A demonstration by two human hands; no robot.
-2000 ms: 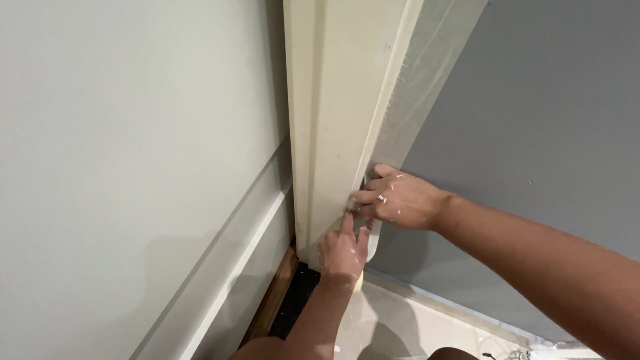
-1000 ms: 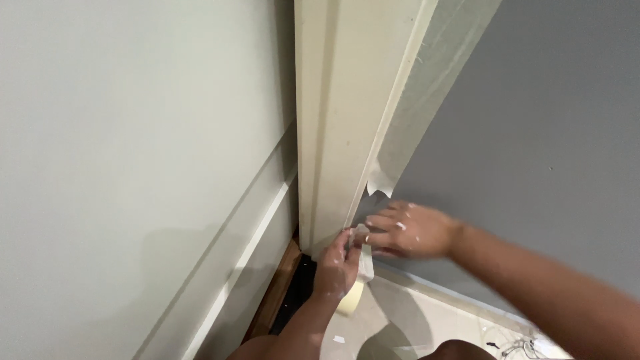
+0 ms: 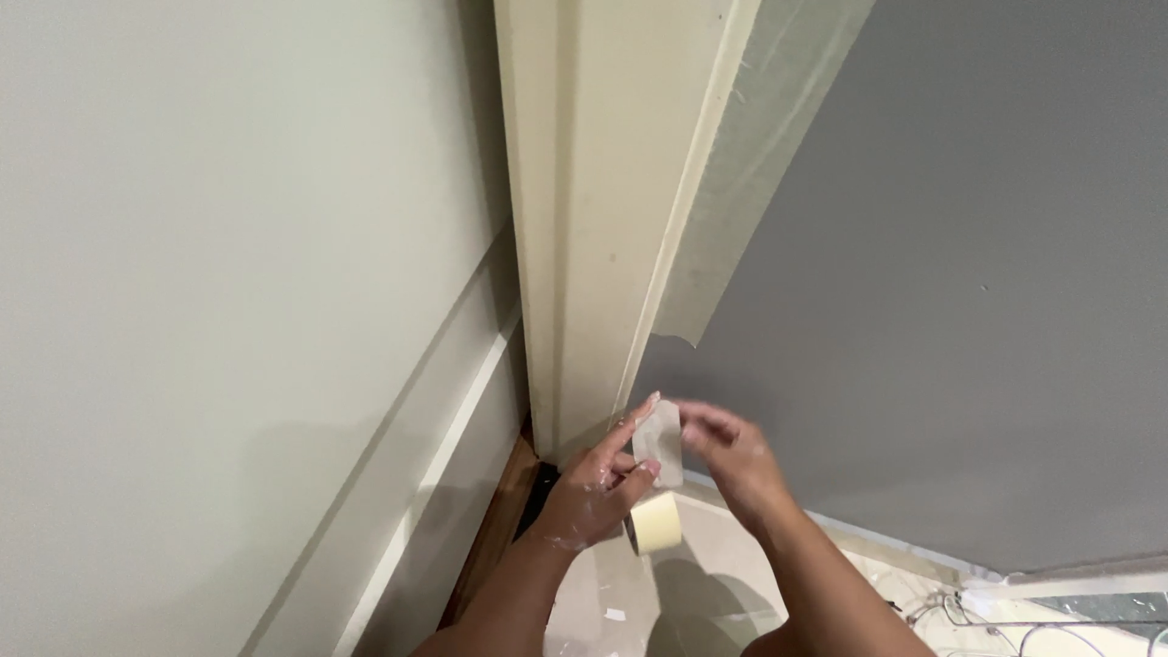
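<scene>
My left hand (image 3: 598, 484), spotted with white paint, pinches a short pale strip of tape (image 3: 662, 443) between thumb and fingers. The strip stands above a roll of cream masking tape (image 3: 657, 525) at my left hand's fingertips; whether they are joined I cannot tell. At the strip's right edge, my right hand (image 3: 730, 452) has bent, blurred fingers, and its grip is unclear. Above both hands, a wide band of translucent tape (image 3: 753, 182) runs along the cream door frame (image 3: 611, 228) on the grey wall (image 3: 949, 274) and ends in a torn edge.
A pale panel with a raised moulding (image 3: 447, 447) fills the left side. Below lie a wooden strip (image 3: 497, 511) and a light floor with a small white scrap (image 3: 614, 614). Looped thin wire or cord (image 3: 1031, 630) is at the lower right, beside the wall's base.
Both hands have moved down from the tape's lower end beside the frame. The end of that band, hidden by the hands two seconds ago, now shows torn. The strip in my left hand is now spread out.
</scene>
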